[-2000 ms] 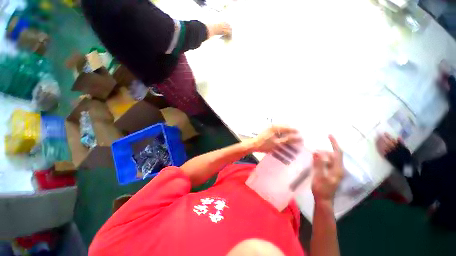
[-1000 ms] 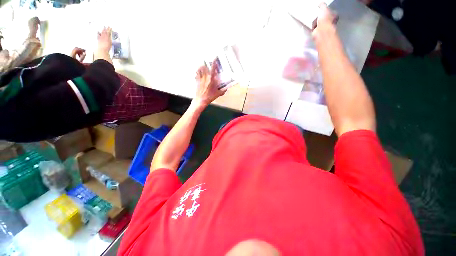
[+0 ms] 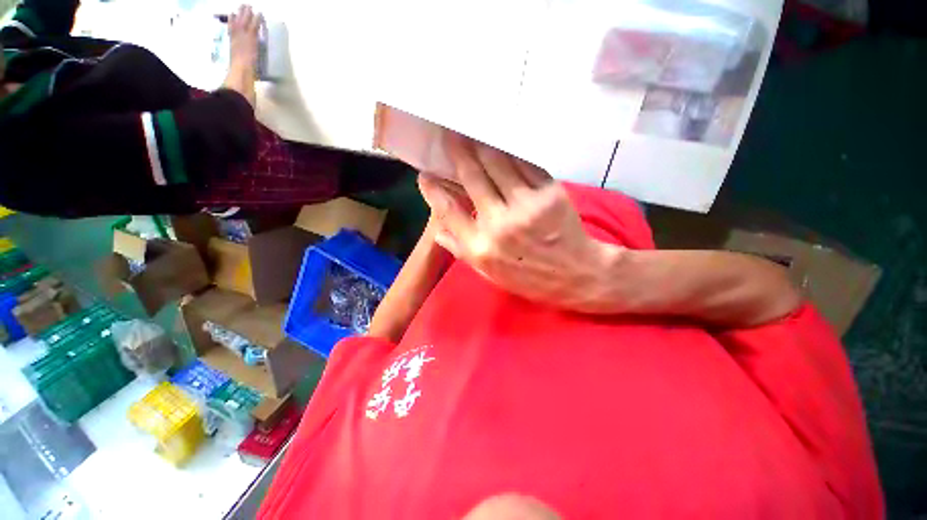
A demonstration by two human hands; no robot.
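A small folding carton [image 3: 415,140], pinkish with a brown end edge, is held at the table's near edge, in front of my chest. My right hand [image 3: 518,229] is bare and reaches across from the right, its fingers lying along the carton. My left hand [image 3: 435,203] is mostly hidden behind my right hand and the carton; its forearm comes up from below to the carton's near side, and the hand holds it there. The carton's printed face cannot be made out.
The white table [image 3: 488,61] bears glossy clear bags [image 3: 671,56] over a printed picture at right. A coworker's hand [image 3: 244,41] rests on a pack at upper left. A blue crate [image 3: 310,305] with shiny pieces, brown boxes [image 3: 244,345] and coloured packs [image 3: 168,416] stand at lower left.
My right hand has come back from the far right of the table to the carton. My left hand has drawn the carton nearer to my body. The view has shifted slightly.
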